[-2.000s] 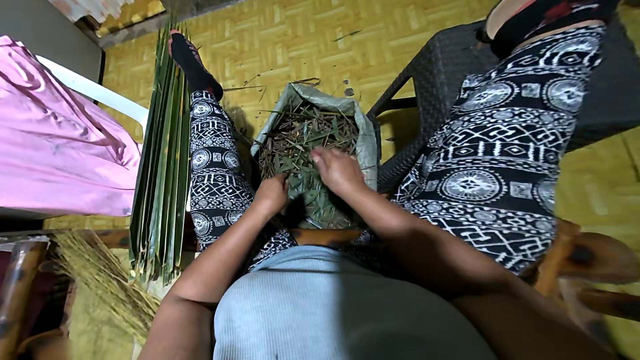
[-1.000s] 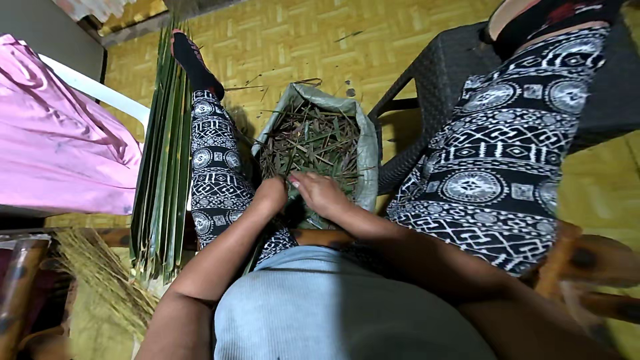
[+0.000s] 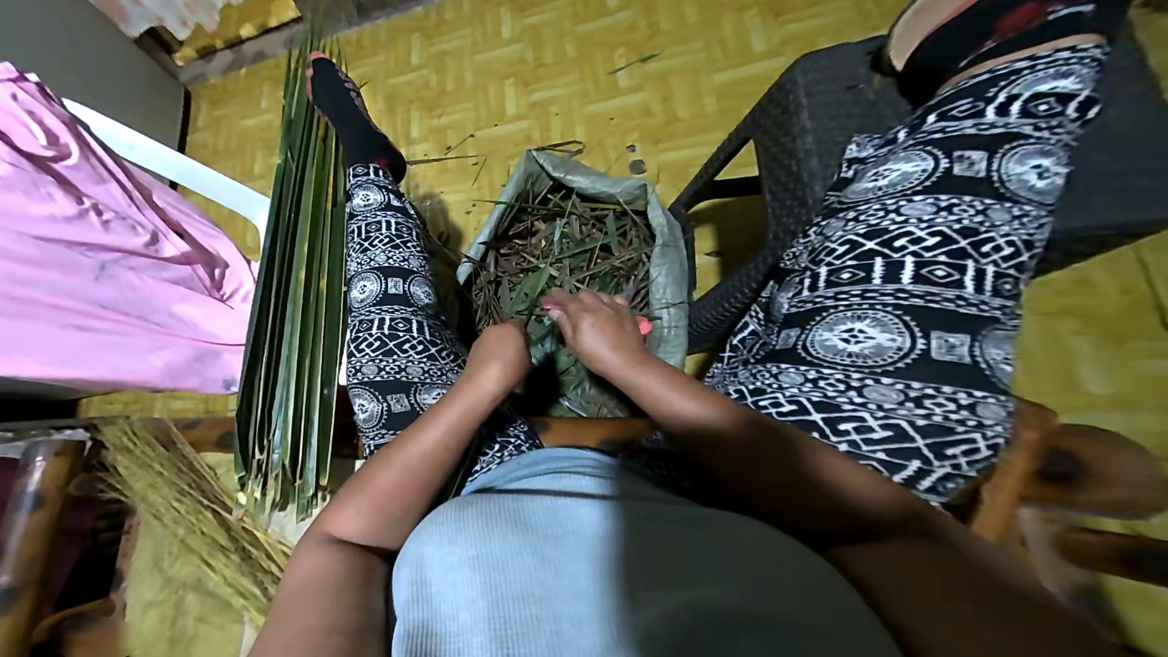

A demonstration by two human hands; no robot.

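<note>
A woven plastic sack (image 3: pixel 671 265) with a rolled-down rim stands between my legs, filled with cut leaf scraps (image 3: pixel 575 237). Over its near part is my left hand (image 3: pixel 500 354), its fingers curled; what they hold, if anything, is hidden. My right hand (image 3: pixel 598 328) is just to the right of it, back up, the fingers bent over the scraps beside a green leaf piece. Something bright pink shows at the right edge of this hand. Long green palm leaflets (image 3: pixel 292 274) lie in a bundle along the outside of my left leg.
At the left, pink cloth (image 3: pixel 109 246) hangs by a white chair arm (image 3: pixel 173 164). A bundle of thin dry stalks (image 3: pixel 196 520) lies at the lower left. My right foot rests on a dark woven-pattern chair (image 3: pixel 812 100). Leaf bits are scattered on the yellow floor (image 3: pixel 511 82).
My right hand was farther right over the sack two seconds ago, then came close to my left hand. Now it is slightly apart from the left again.
</note>
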